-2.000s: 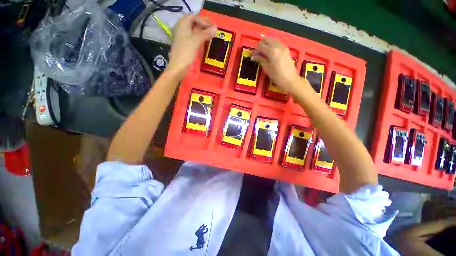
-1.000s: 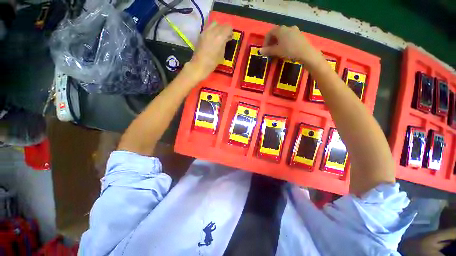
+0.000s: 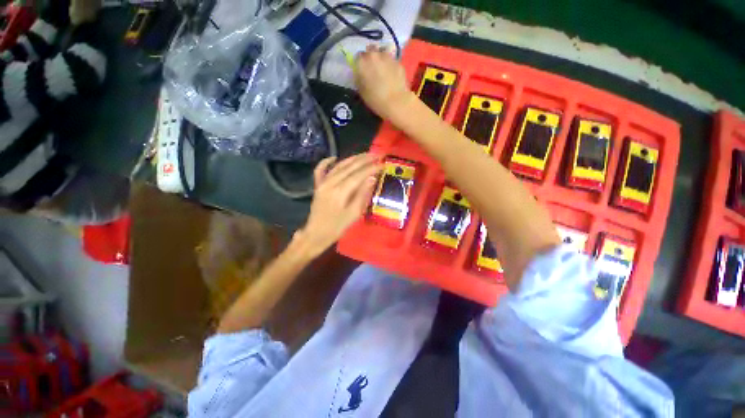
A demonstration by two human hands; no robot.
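Observation:
The orange-red tray (image 3: 510,72) holds red devices with yellow film frames around dark windows, in two rows. My right hand (image 3: 381,80) is beyond the tray's far left corner, its fingers closed on a thin yellow stick (image 3: 350,59); most of the stick is hidden by the hand. My left hand (image 3: 343,194) is at the tray's left edge, fingers spread, fingertips beside the lower-left device (image 3: 394,193). It holds nothing that I can see. My right forearm crosses the tray and covers parts of the lower-row devices.
A clear plastic bag (image 3: 278,122) of dark parts lies left of the tray, near a white power strip (image 3: 170,147), cables and a blue block (image 3: 305,33). A brown carton (image 3: 163,286) is below the bench edge. Another tray (image 3: 704,237) is right. A striped sleeve (image 3: 61,77) shows upper left.
My right hand has moved left from the upper-row devices to the yellow stick. My left hand has come down from the upper-left device to the lower-left one. The view has shifted left.

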